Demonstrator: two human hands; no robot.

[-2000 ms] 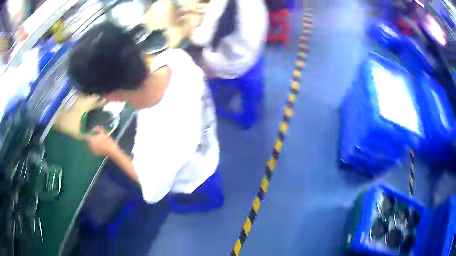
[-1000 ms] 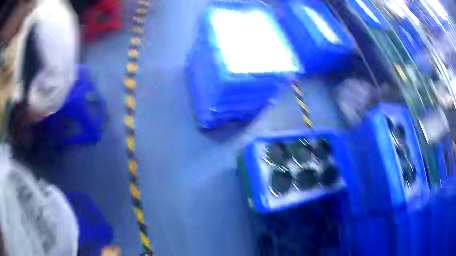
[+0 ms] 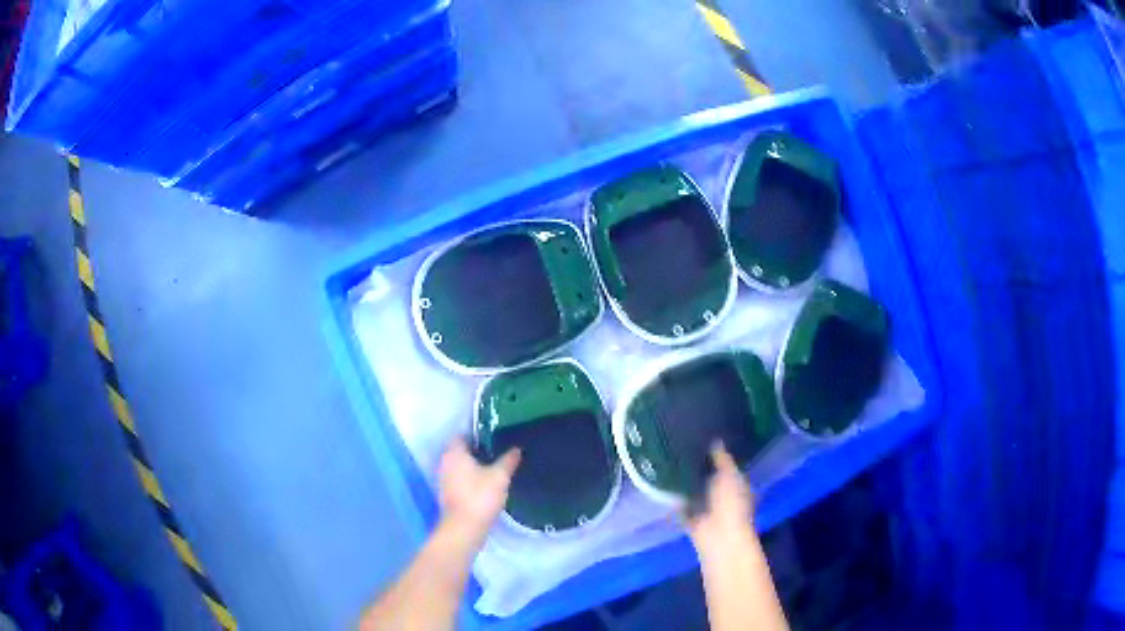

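Several oval panel parts with green areas, dark windows and pale rims lie in two rows on a white liner sheet [image 3: 401, 370] in a blue crate [image 3: 370, 431]. My left hand [image 3: 473, 491] is at the left edge of the near-left panel [image 3: 555, 475], thumb over its rim and fingers outside it. My right hand [image 3: 725, 493] is at the near edge of the near-middle panel [image 3: 691, 419], a fingertip over its dark part. My right hand is blurred and its grip is unclear.
A stack of blue crates [image 3: 309, 93] stands at the upper left. More blue crates [image 3: 999, 321] stand close on the right. Yellow-and-black tape [image 3: 117, 388] runs along the floor at left, with a blue stool [image 3: 68, 579] beyond it.
The view has swung right and closer over the crate of panels. Both my hands have come into view at its near row. The seated people have left the picture.
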